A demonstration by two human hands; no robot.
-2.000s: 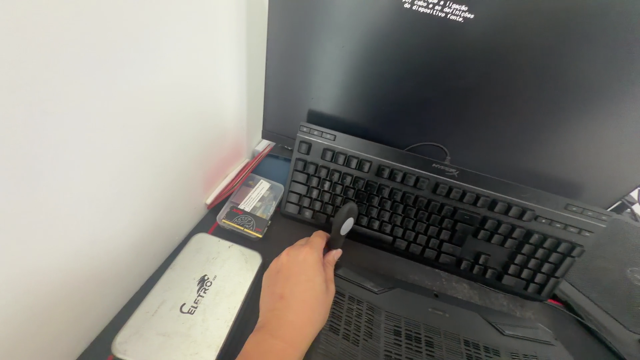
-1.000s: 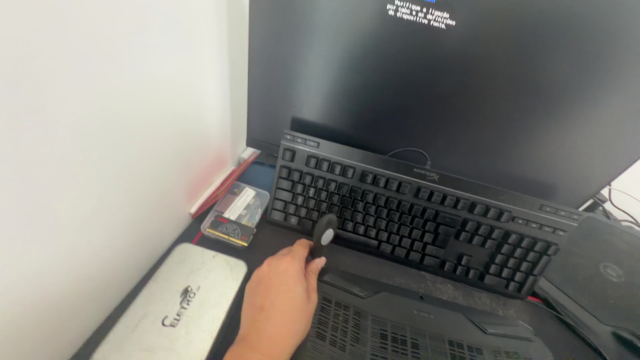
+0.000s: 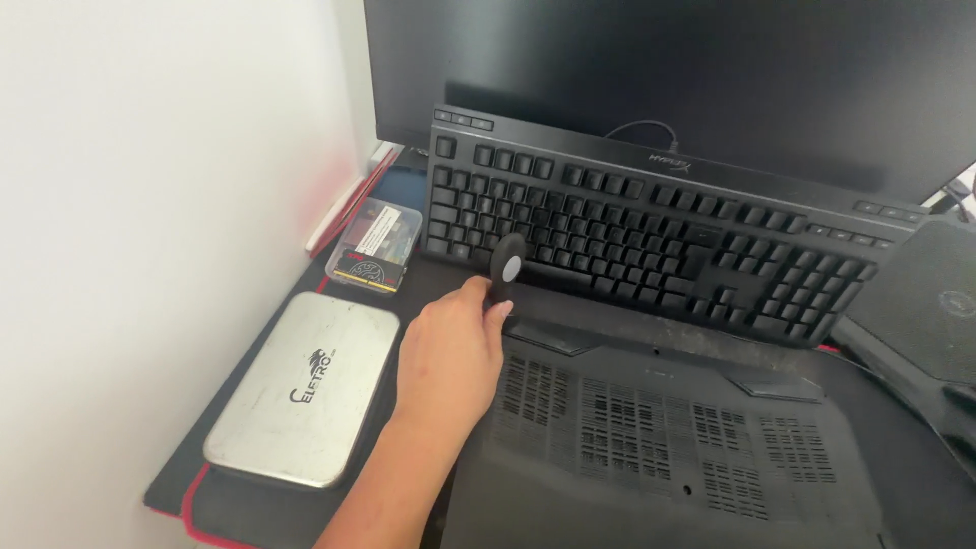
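Observation:
My left hand [image 3: 451, 354] is closed around a black handheld tool [image 3: 506, 263] with a rounded end and a pale grey disc on it; the tool's other end is hidden by the hand. It is held over the rear left corner of a black laptop [image 3: 610, 503], which lies with its vented underside up. Behind it a black keyboard [image 3: 648, 179] leans against a monitor [image 3: 686, 76]. To the left of the wrist lies a worn silver metal case [image 3: 297, 396] bearing a printed logo. My right hand is not in view.
A clear plastic box [image 3: 375, 245] with small electronic parts stands behind the silver case. Red-edged flat items [image 3: 354, 200] lean by the white wall [image 3: 168, 191]. A black device [image 3: 915, 297] stands at the right. A dark mat [image 3: 252, 511] with red edging covers the desk.
The white text seen on the monitor in both earlier frames is not visible now. The left hand keeps its hold on the black tool near the laptop's rear corner.

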